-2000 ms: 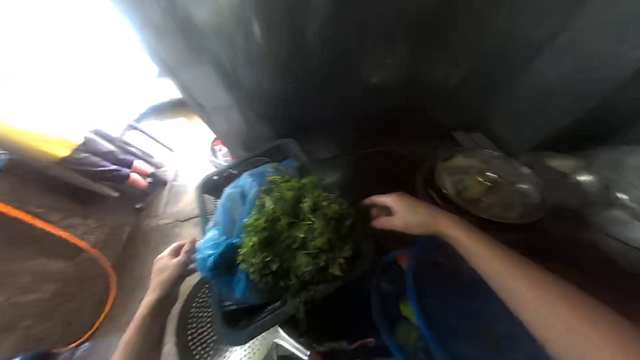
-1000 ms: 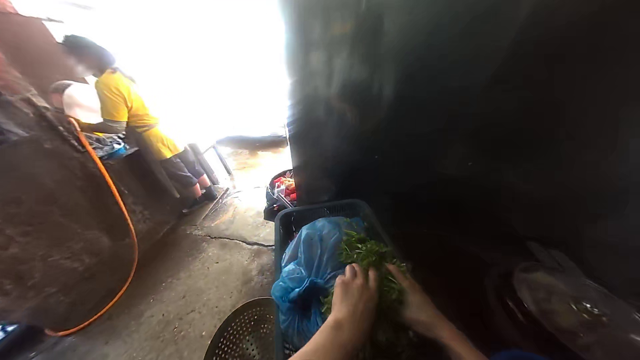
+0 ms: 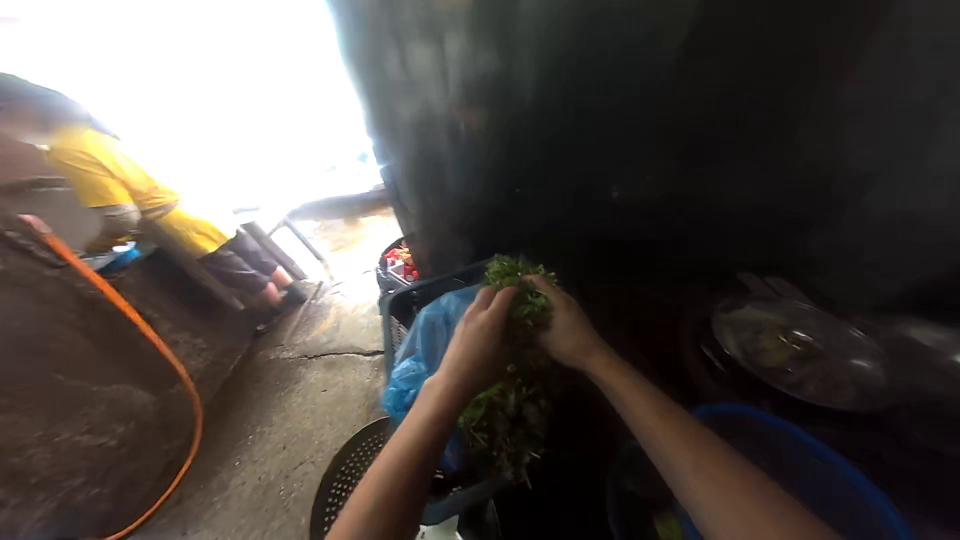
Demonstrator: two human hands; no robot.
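Both of my hands are together on leafy green herbs [image 3: 517, 420] over a dark plastic crate [image 3: 388, 330]. My left hand [image 3: 480, 334] grips the bunch from the left, beside a blue plastic bag [image 3: 429, 345] in the crate. My right hand [image 3: 566, 322] grips it from the right, with leaves showing above and between the fingers. More of the herbs hang or lie below my wrists; the dark shade hides where they end.
A perforated metal colander [image 3: 352, 465] is below the crate's left side. A blue-rimmed tub [image 3: 810, 435] and a lidded pan [image 3: 795, 349] stand at right. An orange hose [image 3: 154, 337] curves at left, near a person in a yellow shirt [image 3: 112, 169]. Red items [image 3: 401, 262] fill a container beyond the crate.
Two seconds ago my hands were apart at either side of the crate, with the herbs between them. They have since come together on the herbs. The view has swung toward the doorway and partly back.
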